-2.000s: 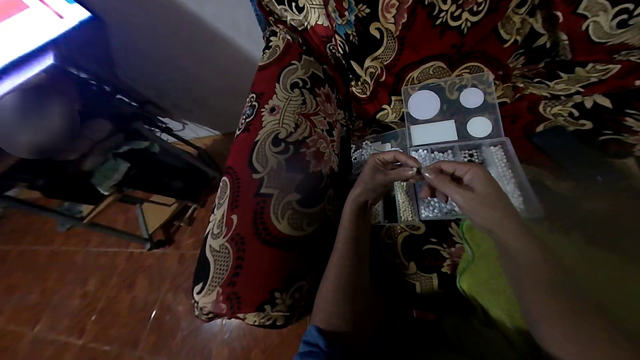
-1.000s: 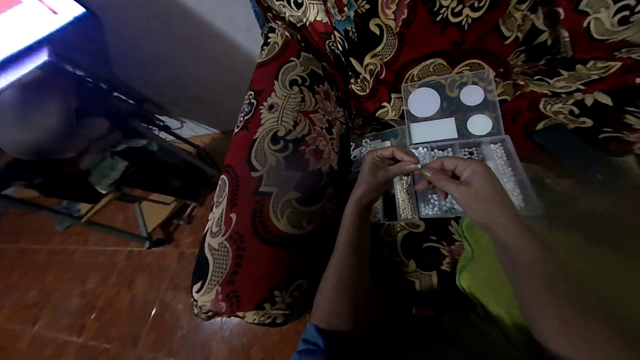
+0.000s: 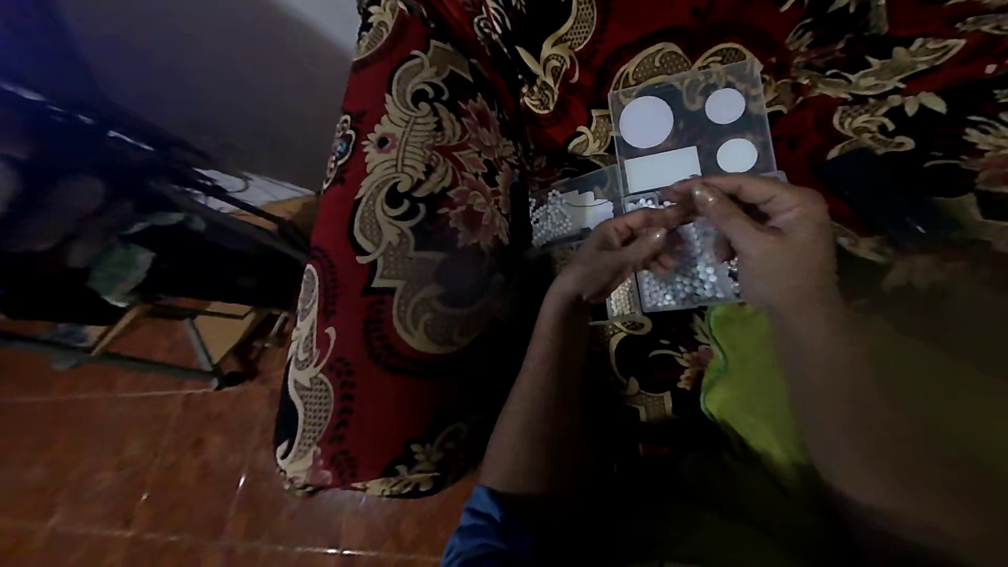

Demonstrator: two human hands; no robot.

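My left hand (image 3: 622, 248) and my right hand (image 3: 776, 232) meet above a clear plastic bead box (image 3: 691, 305). The fingertips of both are pinched close together; whatever lies between them is too small and dim to make out. White and silvery beads (image 3: 681, 283) fill a compartment below the hands, and cream beads (image 3: 622, 299) lie in a narrower one to its left. The box's transparent lid (image 3: 693, 130) stands raised behind, with round and rectangular white labels on it. Left of it, another clear container (image 3: 579, 209) holds white beads. My right hand hides part of the box.
A red, black and gold patterned cover (image 3: 425, 236) drapes the seat and its armrest. Green cloth (image 3: 744, 378) lies under my right forearm. A dark object (image 3: 882, 193) rests at the right. At the left, a metal-framed stand (image 3: 197, 346) is on the tiled floor (image 3: 157, 472).
My right hand has moved up a little, its fingertips now near the lid's lower edge. My left hand has opened out somewhat, its fingers reaching toward the right. The bright screen at top left has gone dark.
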